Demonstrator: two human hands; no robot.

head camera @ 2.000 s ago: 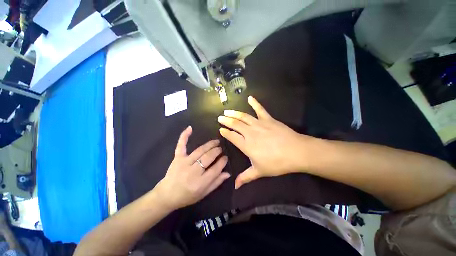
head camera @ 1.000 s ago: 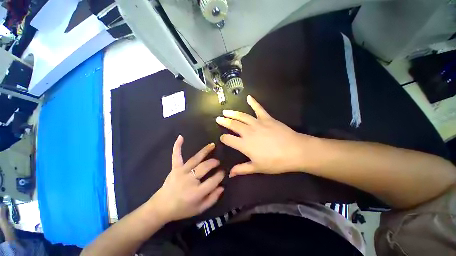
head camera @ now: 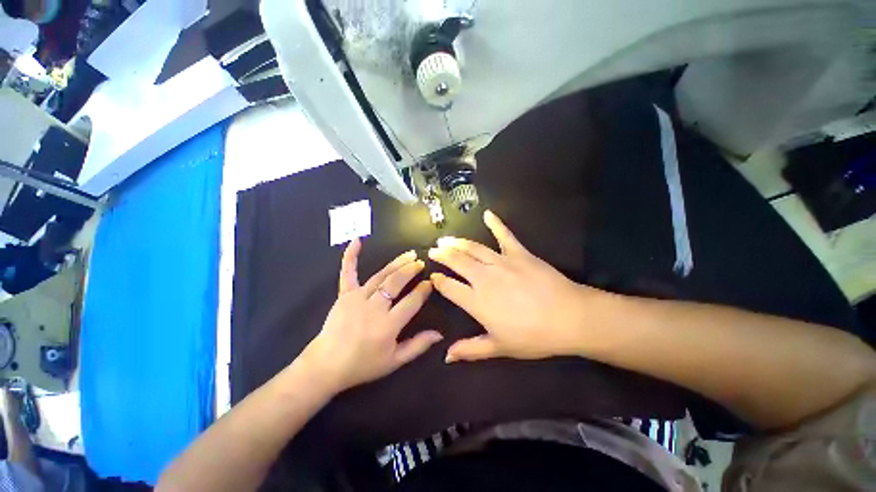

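Observation:
A large dark garment panel lies flat under the sewing machine head. The lit presser foot and needle stand on it, with a ribbed round knob just to the right. My left hand, with a ring, lies on the panel, fingers spread, fingertips below and left of the foot. My right hand lies flat on the panel, its fingertips just below the foot. A white label lies on the panel left of the needle. A pale strip lies near its right side. Neither hand grips anything.
The machine arm spans the top. A blue sheet lies left of the table, with a white box behind it. A dark object lies at the far right. Part of another person's arm shows at the lower left.
The view has shifted, so the machine and panel appear lower. My left hand has moved forward, closer to the label and my right hand. My right hand keeps nearly the same place below the foot.

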